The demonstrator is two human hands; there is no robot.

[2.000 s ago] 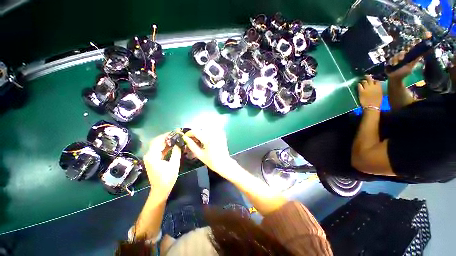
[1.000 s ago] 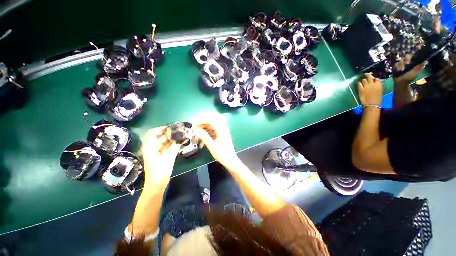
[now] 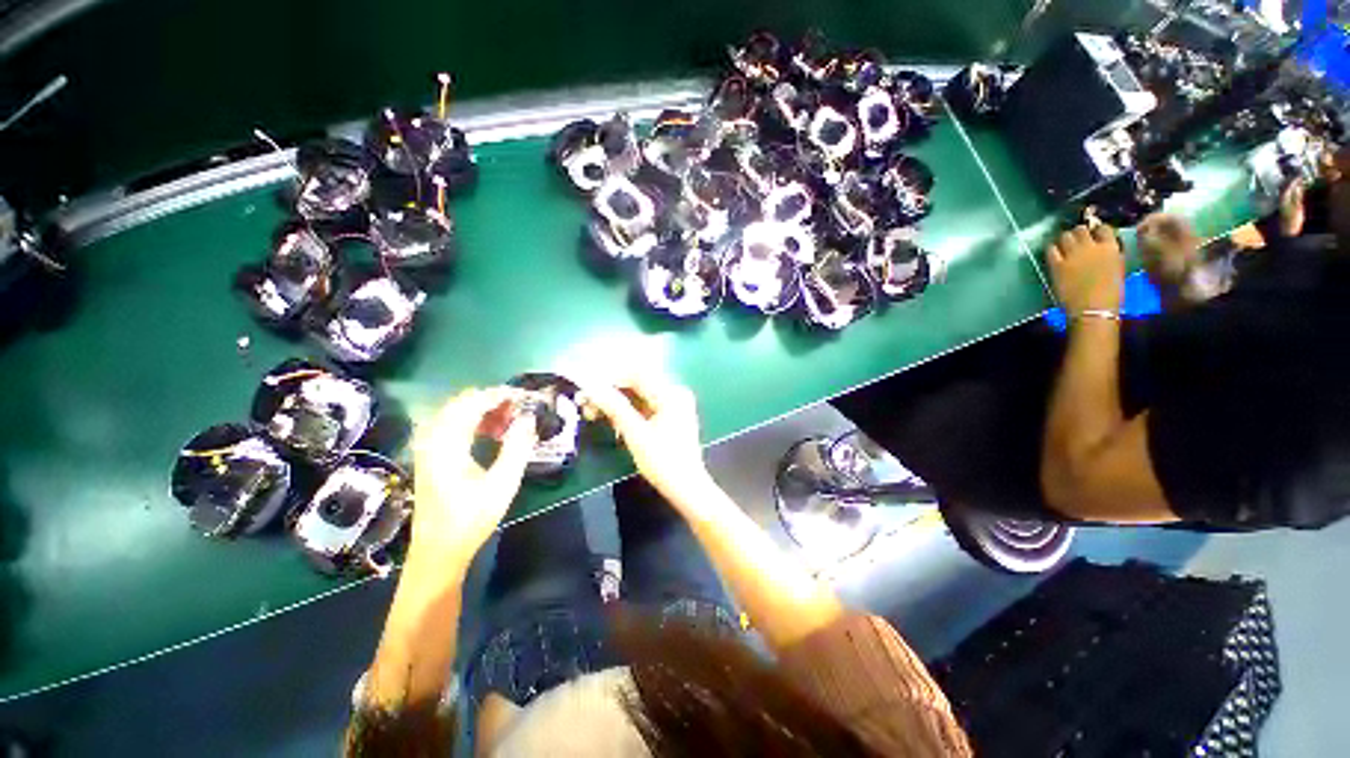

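A round unit with a black cup and pale centre sits on the green bench near its front edge, between my hands. My left hand grips its left side, thumb over the cup. My right hand is at its right, fingertips pinched together near the rim; whether they hold a small part or wire cannot be told. Three similar units, one with a pale square centre, lie just left of my left hand.
More units stand in a group at back left and a large cluster at back centre. A pale rail runs behind. At right, a person in black works by a black box. A stool and black crate are below.
The unit between my hands shows more than two seconds ago. My right hand has moved off its top to the right side. The neighbouring person's far hand has shifted.
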